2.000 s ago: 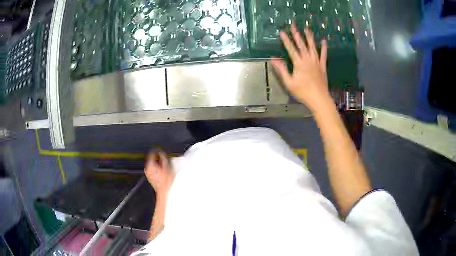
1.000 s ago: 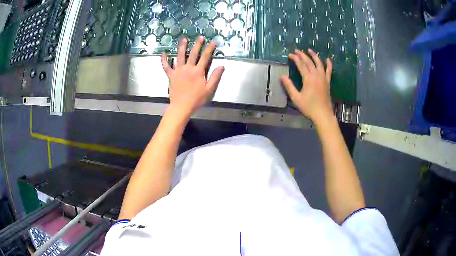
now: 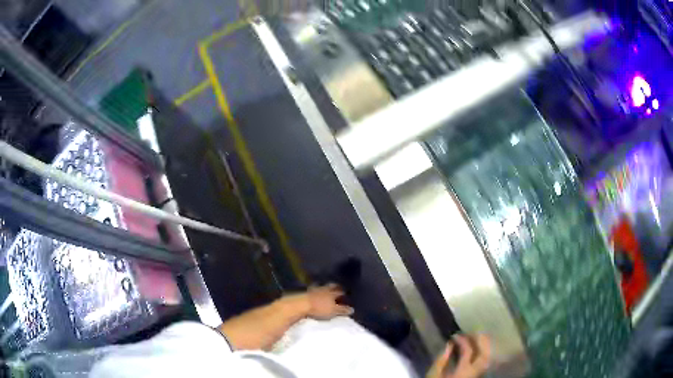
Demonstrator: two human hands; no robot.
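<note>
The green conveyor belt (image 3: 568,310) runs down the right side with clear blister trays (image 3: 509,199) on it, blurred and glinting. The bare steel side rail (image 3: 461,258) lies along its near edge. My right hand (image 3: 463,356) is at the bottom edge, partly cut off, over the rail edge; its fingers are bent and apart, with nothing seen in them. My left hand (image 3: 330,301) is low in front of my white clothing, away from the belt. Its fingers are blurred and partly curled; whether it holds anything cannot be told.
A white beam (image 3: 450,96) crosses above the conveyor. Violet light (image 3: 640,92) glows at upper right, above a red part (image 3: 629,266). At left, filled trays (image 3: 92,284) stand by a pink crate (image 3: 136,214), crossed by bars (image 3: 111,196). Yellow lines (image 3: 243,155) mark the grey floor.
The view has swung to the left, bringing in the pink crate and violet light. My left hand has left the tray edge and dropped near my body. My right hand now shows at the bottom edge.
</note>
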